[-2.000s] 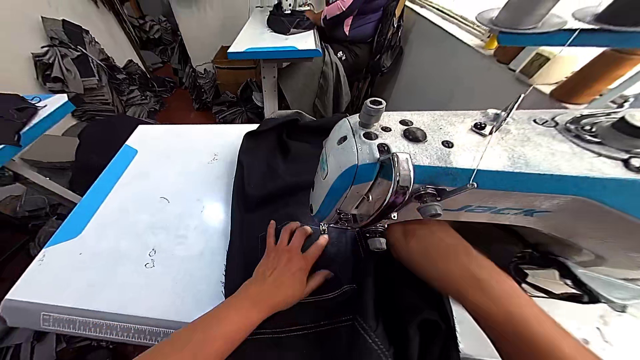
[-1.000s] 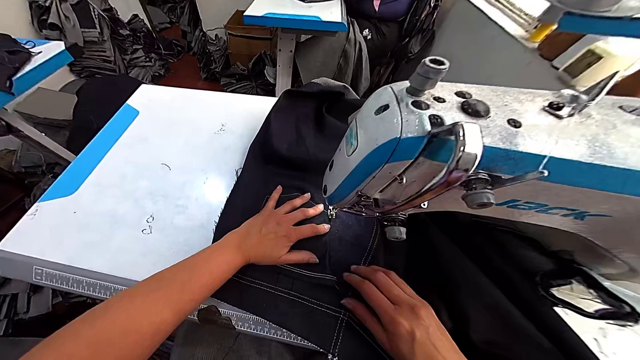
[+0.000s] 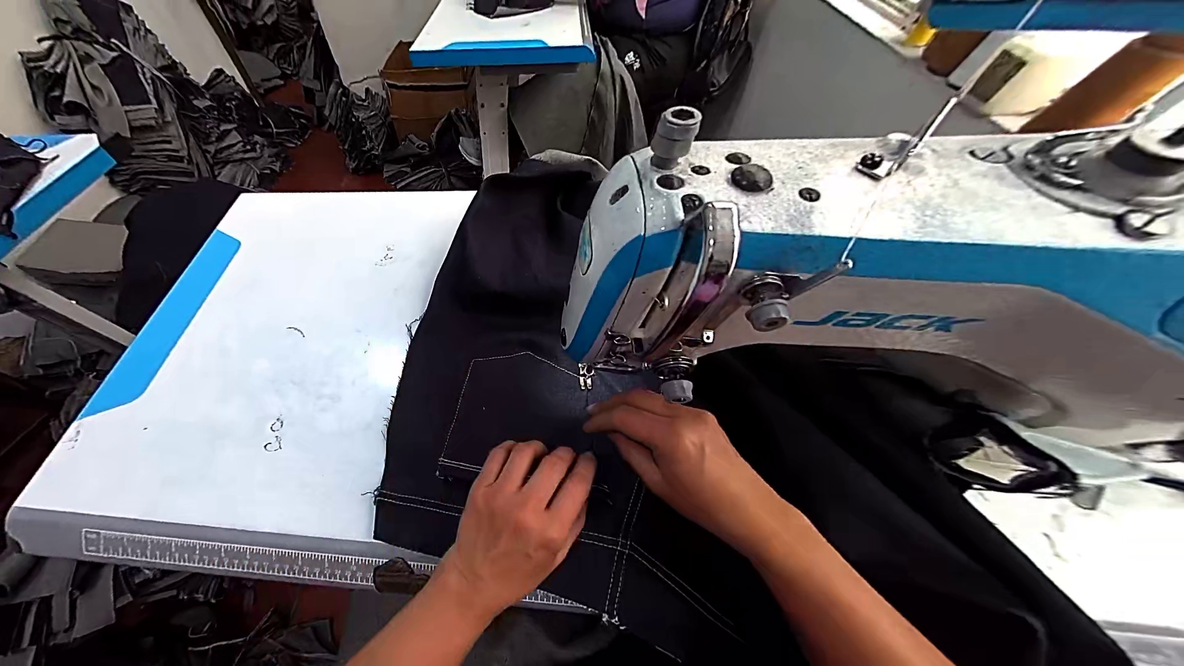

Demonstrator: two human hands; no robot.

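Note:
A dark denim garment piece [image 3: 518, 250] with pale topstitching lies on the sewing table and runs under the head of a Jack industrial sewing machine [image 3: 832, 213]. The presser foot [image 3: 585, 375] rests at the upper right edge of a denim patch pocket [image 3: 499, 407]. My left hand [image 3: 529, 518] lies on the pocket's lower part, fingers bent and pressing on the cloth. Just below and right of the foot, my right hand [image 3: 675, 453] has its fingertips together on the pocket's right side; whether it pinches the fabric is unclear. More dark cloth bunches under the machine arm.
The white tabletop [image 3: 277, 324] has a printed ruler [image 3: 231, 555] on its front edge. Behind stand another worktable [image 3: 499, 32], a cardboard box [image 3: 425, 97] and a seated person [image 3: 647, 37]. Piles of cut fabric [image 3: 166, 111] lie at the left. Thread cones [image 3: 1110, 79] stand at upper right.
The denim has turned under the foot, and the pocket outline now shows left of it. My left hand has moved down from beside the foot. My right hand has moved up close to it.

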